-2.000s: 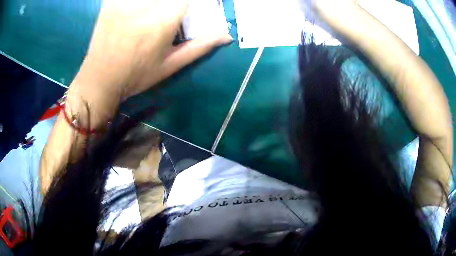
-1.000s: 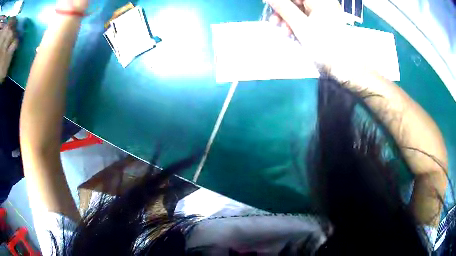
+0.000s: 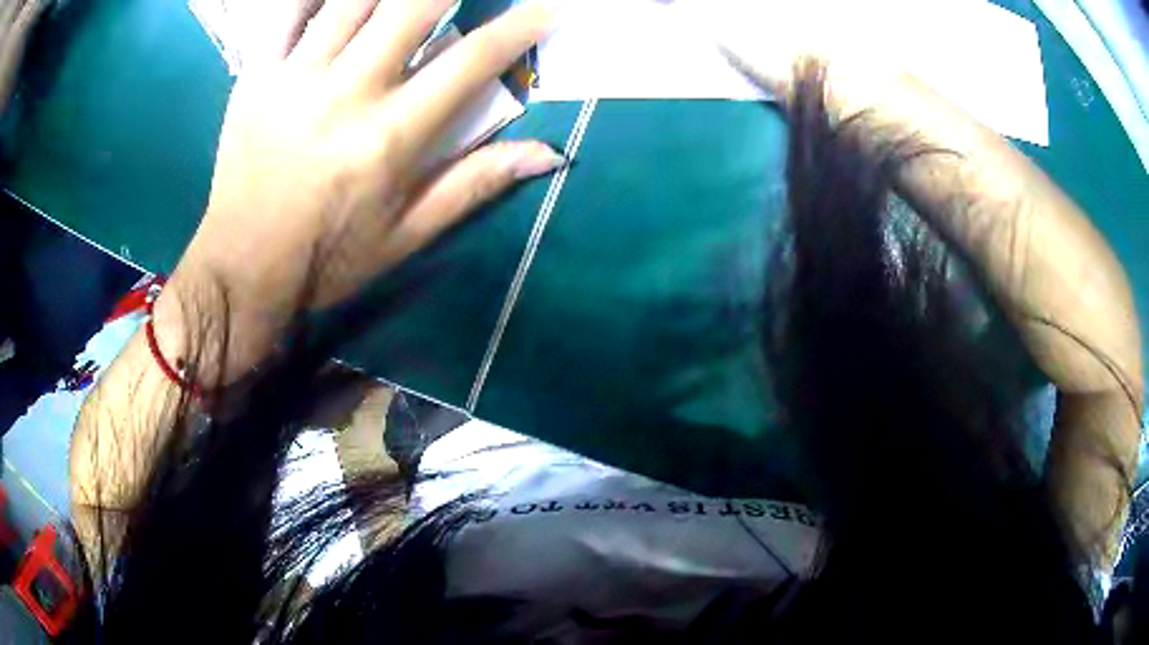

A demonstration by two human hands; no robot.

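My left hand (image 3: 315,158) reaches in from the left, palm down, with thumb and fingers spread over a few white pieces that look like modules (image 3: 485,116). A small orange tab (image 3: 525,76) shows beside them. The fingertips are cut off or washed out at the top edge, but the thumb points free over the mat. A blank bright white sheet (image 3: 655,61) lies to the right of this hand. My right hand (image 3: 819,69) is over the sheet, overexposed and partly behind hair; its fingers and anything in them cannot be made out.
The green mat (image 3: 655,252) has a pale seam line. Dark hair (image 3: 882,416) hangs across the lower right. Another person's hand (image 3: 15,44) is at the top left edge. A red object (image 3: 44,582) is low at the left, below the bench edge.
My left hand has come from the top edge down over the white pieces, which lay uncovered a second ago. The sheet sits higher in the picture; the dark rectangles near my right hand no longer show.
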